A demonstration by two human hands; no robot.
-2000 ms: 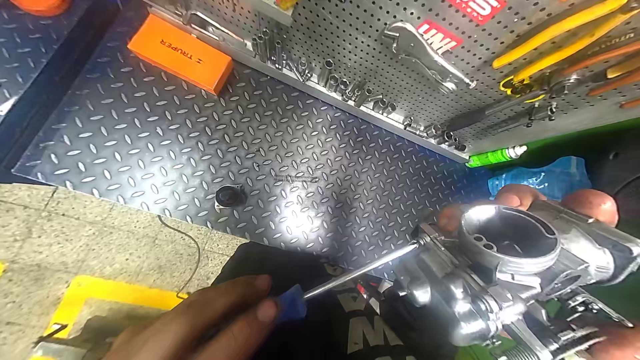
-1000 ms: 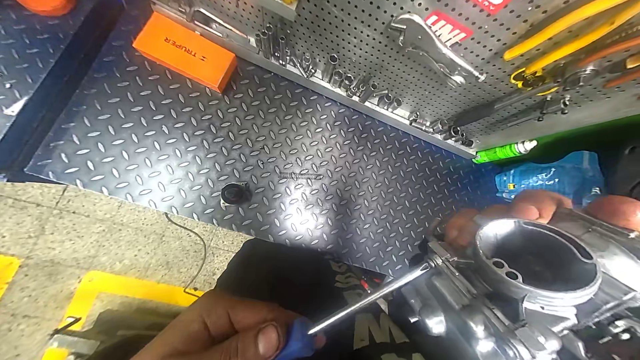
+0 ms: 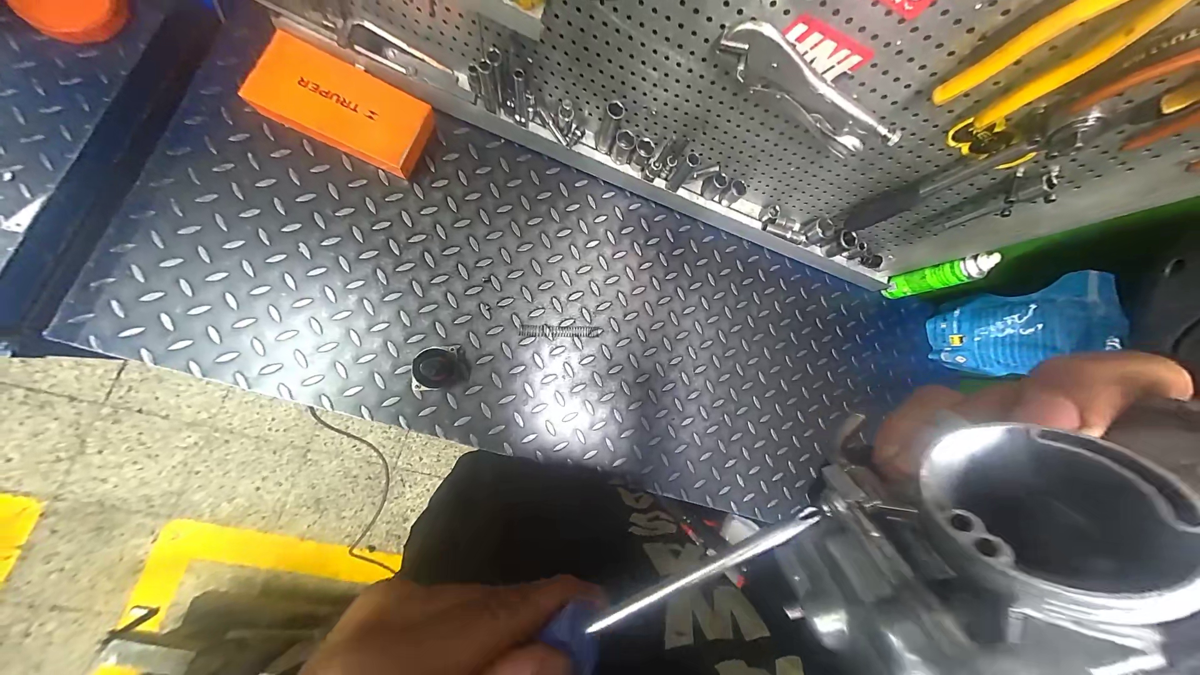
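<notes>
My left hand (image 3: 450, 623) grips the blue handle of a screwdriver (image 3: 703, 574) at the bottom of the view. Its bare metal shaft slants up to the right, and its tip meets the near left side of a metal carburetor (image 3: 872, 581). Fingers of my right hand (image 3: 1041, 403) wrap the carburetor's far side; the rest of that hand is hidden. The round bore faces up, and the lower body is blurred. On the diamond-plate bench mat (image 3: 309, 234) lie a thin coil spring (image 3: 560, 331) and a small part with a round black centre (image 3: 437, 368).
An orange Truper box (image 3: 337, 103) sits at the back left. Sockets (image 3: 614, 127) line a ledge below a pegboard with locking pliers (image 3: 806, 84) and yellow-handled tools. A green tube (image 3: 942, 275) and a blue bag (image 3: 1027, 323) lie at the right. Black printed cloth (image 3: 525, 525) is below.
The carburetor has come nearer the camera and toward the lower right, with my right hand still on it. The screwdriver remains in my left hand, its tip at the carburetor's side.
</notes>
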